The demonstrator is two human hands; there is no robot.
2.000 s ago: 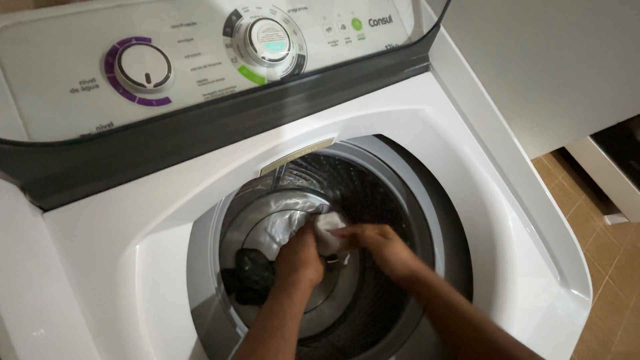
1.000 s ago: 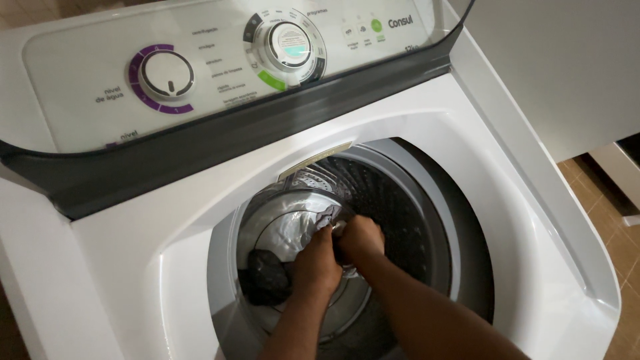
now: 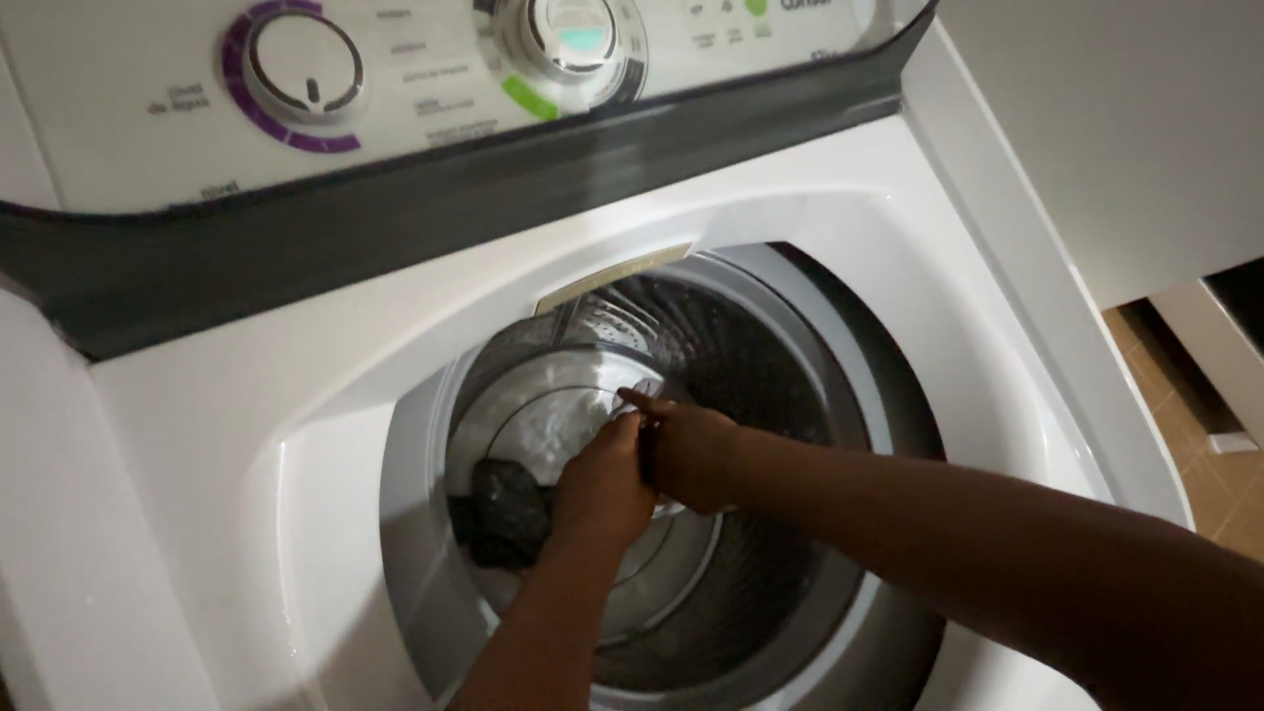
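Observation:
Both hands are down inside the drum (image 3: pixel 770 612) of a top-loading washing machine (image 3: pixel 997 326). My left hand (image 3: pixel 607 479) and my right hand (image 3: pixel 691 449) meet over the middle of the drum, around a small light-coloured cloth (image 3: pixel 647 387) that is mostly covered by the fingers. One finger of my right hand points out over my left hand. A bunched dark cloth (image 3: pixel 504 513) lies at the left side of the drum, beside my left hand. How firmly each hand grips the light cloth is hard to see.
Behind the opening runs the control panel with a water-level knob (image 3: pixel 306 64) and a larger program dial (image 3: pixel 573 30). The white rim of the machine surrounds the drum. At the right are a pale flat panel (image 3: pixel 1116 128) and a tiled floor (image 3: pixel 1224 494).
Two seconds ago a whitish bundle showed between my hands; now the fingers hide most of it. My hands have come closer together. The view has moved nearer to the drum.

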